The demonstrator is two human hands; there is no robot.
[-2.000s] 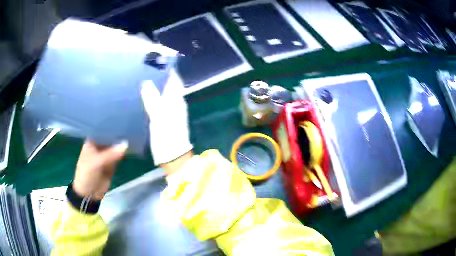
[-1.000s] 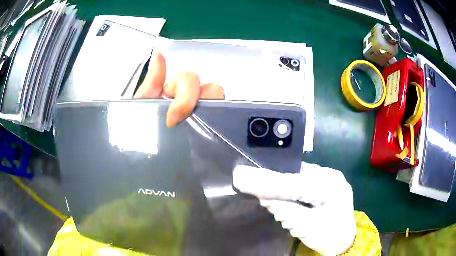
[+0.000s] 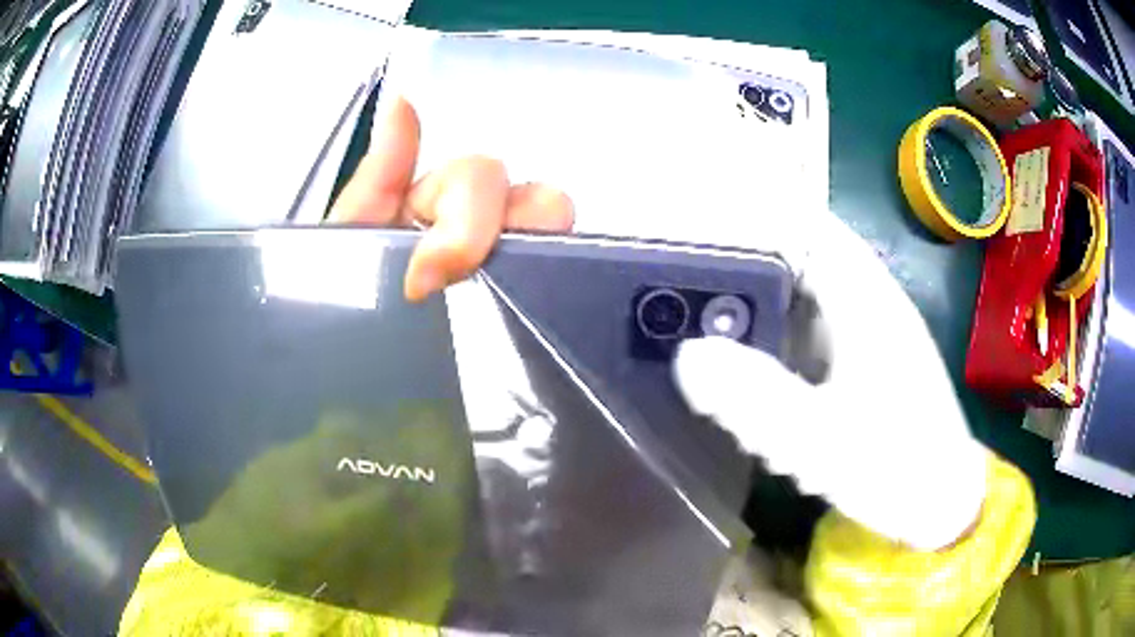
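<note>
A dark glossy tablet back cover (image 3: 311, 411) with the ADVAN logo is held up close in front of me. My bare left hand (image 3: 454, 218) grips its far edge, fingers bent over onto the back. A clear film (image 3: 585, 485) lies over part of the cover, with a diagonal edge from my left fingertips down to the lower right. My gloved right hand (image 3: 846, 398) holds the right end, with its thumb on the back just below the camera block (image 3: 691, 321). The rest of the right fingers are hidden behind the cover.
Two silver housings (image 3: 597, 137) lie on white sheets behind the cover. A stack of housings (image 3: 93, 149) stands at far left. A yellow tape roll (image 3: 955, 174), a red tape dispenser (image 3: 1027, 268) and a small bottle (image 3: 999, 72) are at right, beside another housing (image 3: 1108, 373) on the green bench (image 3: 871, 137).
Since a second ago, the right thumb has moved up and right to below the camera block. The film's diagonal edge now reaches further down and right. Two seconds ago the cover was raised at the left.
</note>
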